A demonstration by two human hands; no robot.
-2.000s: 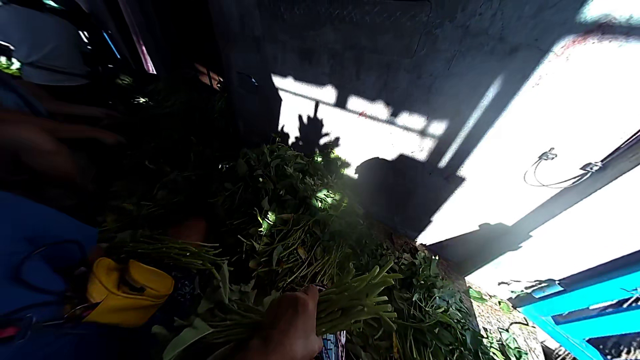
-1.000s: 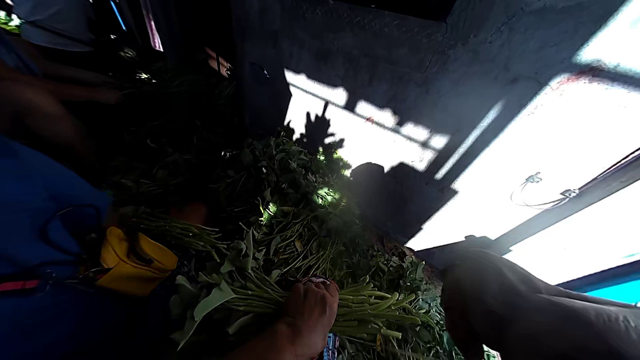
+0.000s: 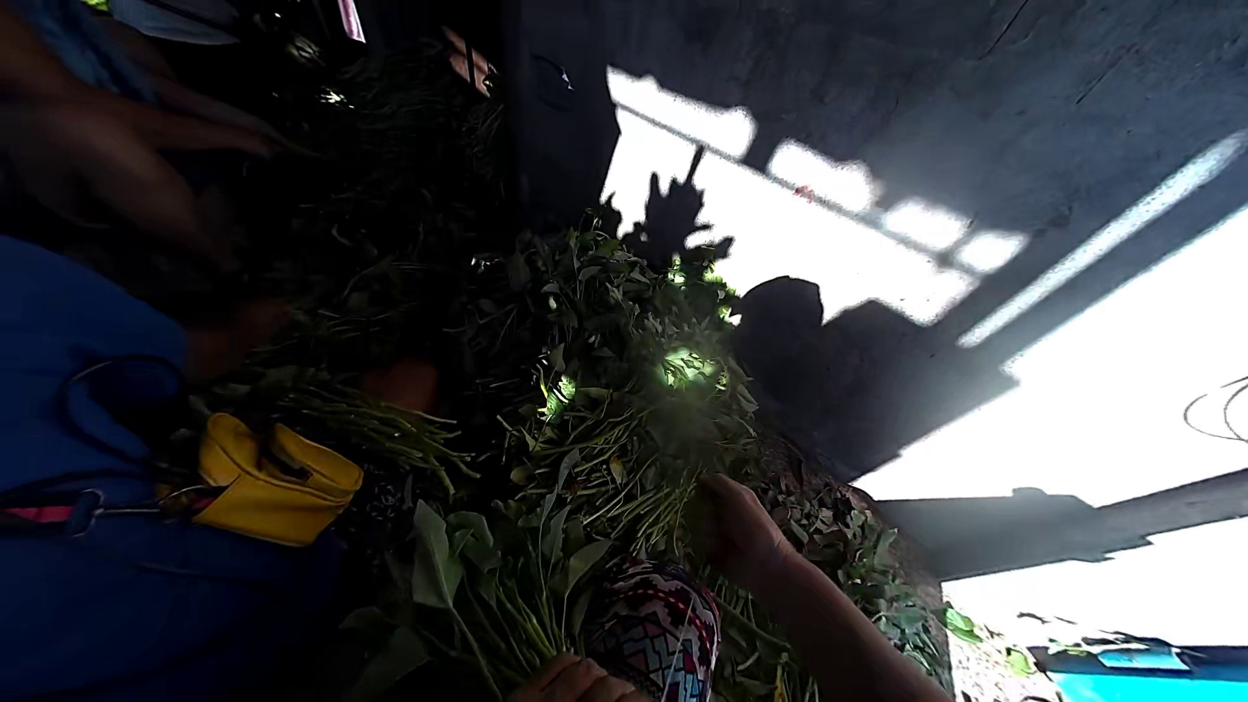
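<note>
At the bottom edge, my left hand (image 3: 575, 680) is closed around the stems of a bunch of leafy greens (image 3: 517, 604), its broad leaves pointing up and left. My right hand (image 3: 736, 526) reaches in from the lower right and touches long stems on a pile of leafy greens (image 3: 595, 292); its fingertips are in shadow, so whether they grip any stems is unclear. Between the two hands shows patterned fabric (image 3: 655, 624), apparently over a knee.
Another person in blue clothing (image 3: 88, 341) is close at the left, with a yellow pouch (image 3: 278, 478) and bundled stems (image 3: 380, 419) beside them. A grey wall (image 3: 877, 88) with bright sun patches rises behind the pile. Something turquoise (image 3: 1141, 682) lies at the lower right.
My left hand has drawn back toward the bottom edge with greens in it, from over the stems where it was a second ago. My right hand now reaches onto the pile.
</note>
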